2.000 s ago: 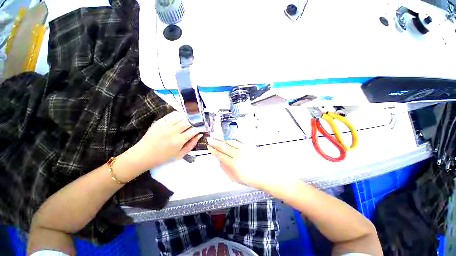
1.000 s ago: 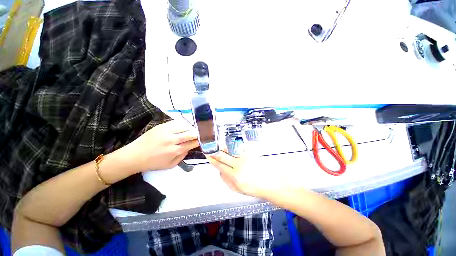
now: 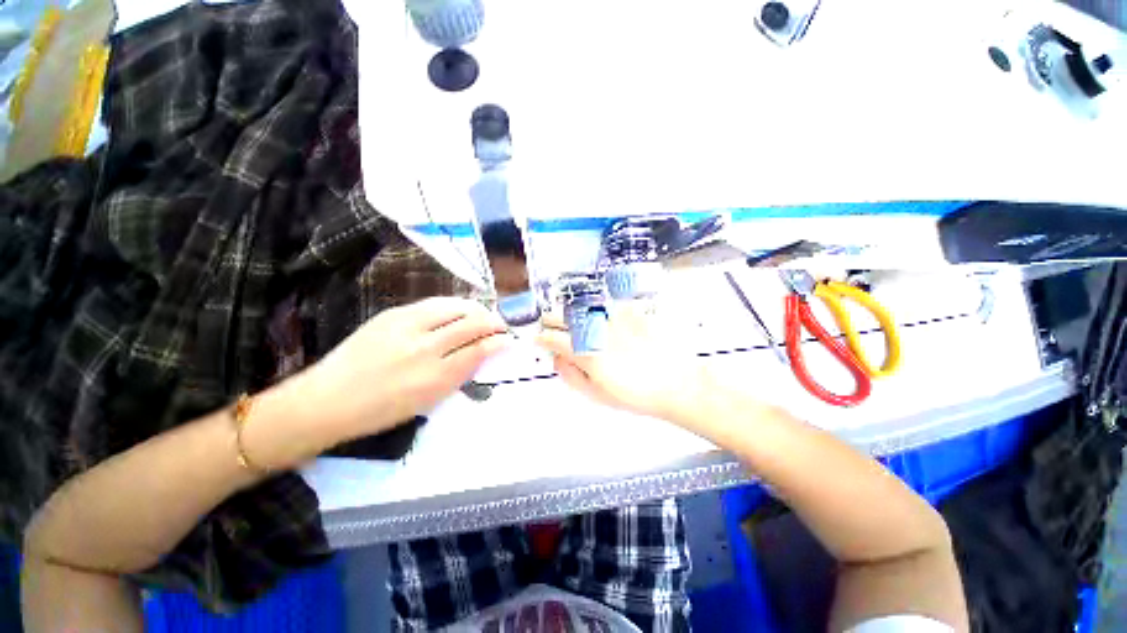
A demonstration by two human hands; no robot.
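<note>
The dark plaid garment (image 3: 223, 235) is heaped on the left of the table and hangs over its front edge. The white sewing machine (image 3: 618, 111) stands across the back. My left hand (image 3: 414, 359) lies left of the needle area, its fingertips together below the shiny metal strip (image 3: 504, 254); the cloth reaches up behind this hand. My right hand (image 3: 630, 365) is just right of the needle area, its fingertips close to my left ones. What lies between the fingertips is too small and bright to tell. The presser foot is mostly hidden.
Scissors with red and yellow handles (image 3: 826, 352) lie right of my right hand, with a slim grey tool (image 3: 756, 315) beside them. A measuring strip (image 3: 531, 502) runs along the table's front edge. Blue crates (image 3: 964, 451) with dark cloth are below right. Black cords hang at far right.
The plaid cloth has shifted near my left wrist, and its lower corner on the table shows less. The dark piece between the fingertips no longer shows. The camera view has moved slightly.
</note>
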